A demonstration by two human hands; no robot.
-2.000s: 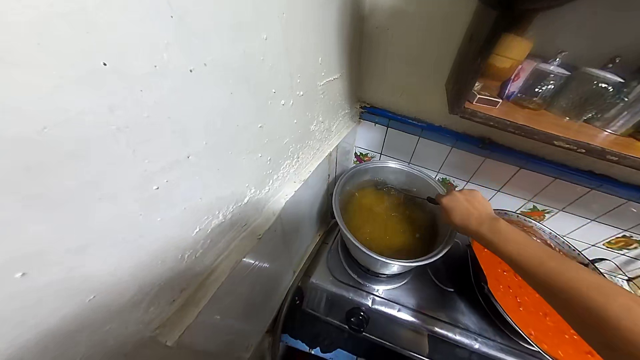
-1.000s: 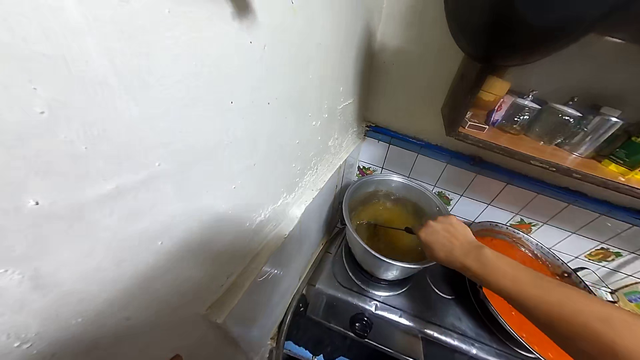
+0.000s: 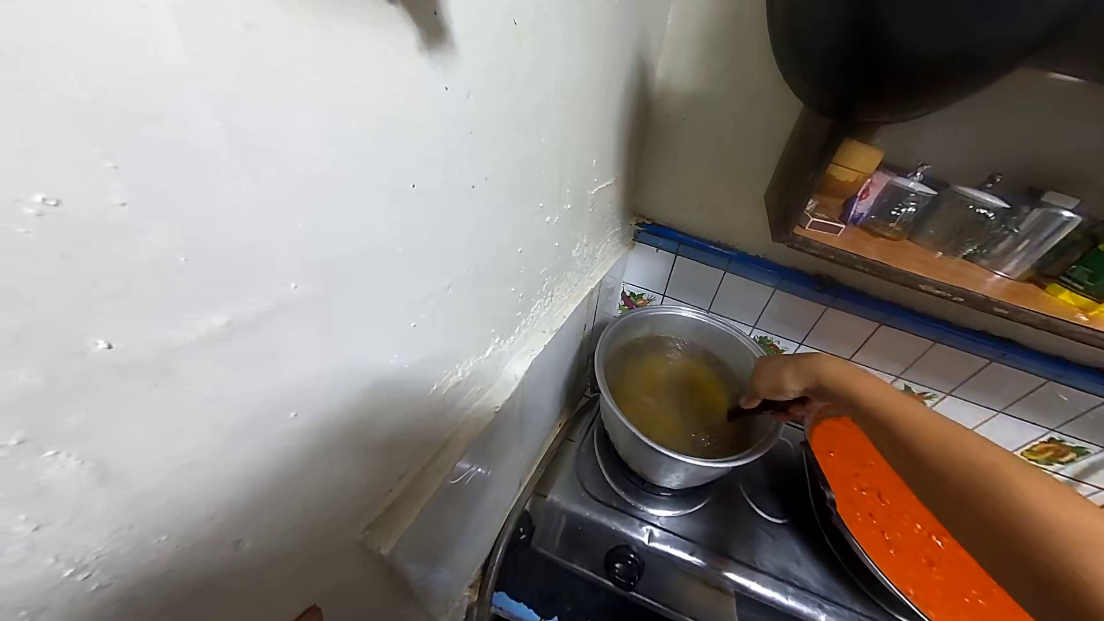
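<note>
My right hand [image 3: 780,385] is closed around the dark handle of a utensil [image 3: 763,409] at the right rim of a round metal pot [image 3: 611,420]. The utensil's far end is under the cloudy yellowish liquid [image 3: 668,392], so its shape is hidden. The pot stands on the left burner of a metal gas stove [image 3: 681,552]. Under my right forearm, a wide dark pan holds bright orange-red sauce [image 3: 897,517] with small bubbles or lumps. A small bit of skin, perhaps a fingertip, shows at the bottom edge; my left hand cannot be made out otherwise.
A painted wall [image 3: 259,302] rises close on the left. Behind the stove is a tiled wall with a blue ledge [image 3: 742,263]. At upper right, a wooden shelf [image 3: 914,267] holds glass jars [image 3: 962,220] and packets, with a large dark round object [image 3: 897,52] above it.
The utensil, earlier seen reaching across the pot, now has only its handle showing at the right rim. My right hand still grips it. The view has shifted somewhat.
</note>
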